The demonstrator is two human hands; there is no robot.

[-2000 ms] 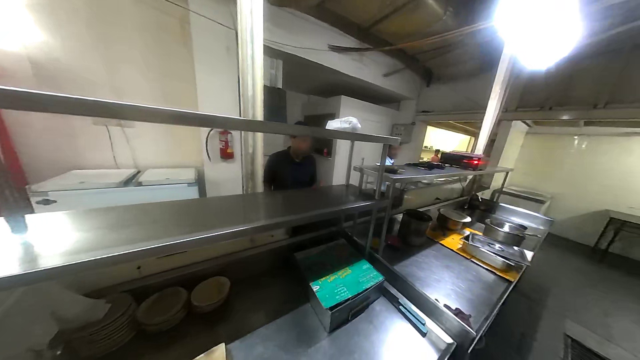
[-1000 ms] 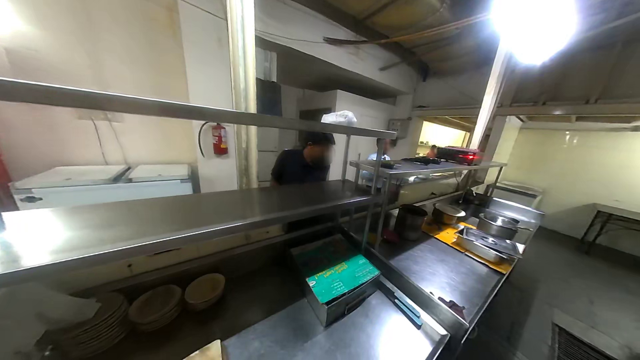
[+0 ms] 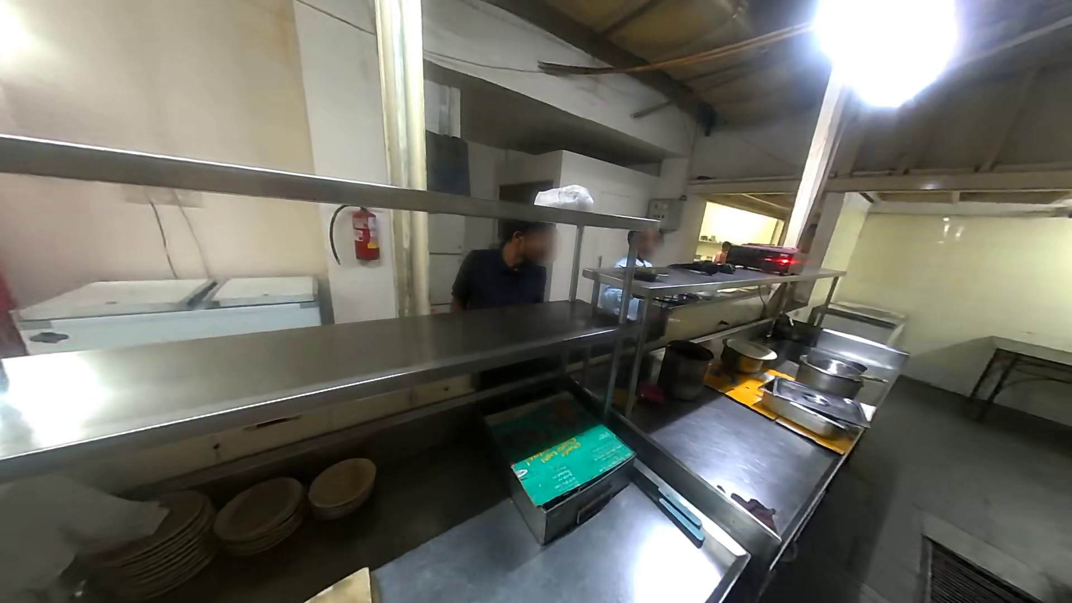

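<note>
Neither my left hand nor my right hand shows in the head view. In front of me is a stainless steel counter [image 3: 469, 553]. On it stands a metal box [image 3: 569, 511] with a green printed cardboard piece [image 3: 574, 462] on top. Blue-handled utensils [image 3: 682, 515] lie to the right of the box, near the counter's raised edge. At the lower left, under the shelf, are a stack of plates [image 3: 159, 544] and stacks of bowls [image 3: 342, 487]. A pale flat item [image 3: 343, 586] is cut off by the bottom edge.
A long steel shelf [image 3: 293, 360] crosses above the counter. Pots [image 3: 829, 373] and a steel food pan [image 3: 808, 410] stand on the right-hand counter [image 3: 729, 444]. Behind the shelf is a person in a dark shirt [image 3: 502, 276]; another person [image 3: 641, 251] is further right. A floor grate [image 3: 963, 574] lies lower right.
The person in the dark shirt behind the shelf has moved a little to the right and turned the head. The box, plates and pots have not plainly moved.
</note>
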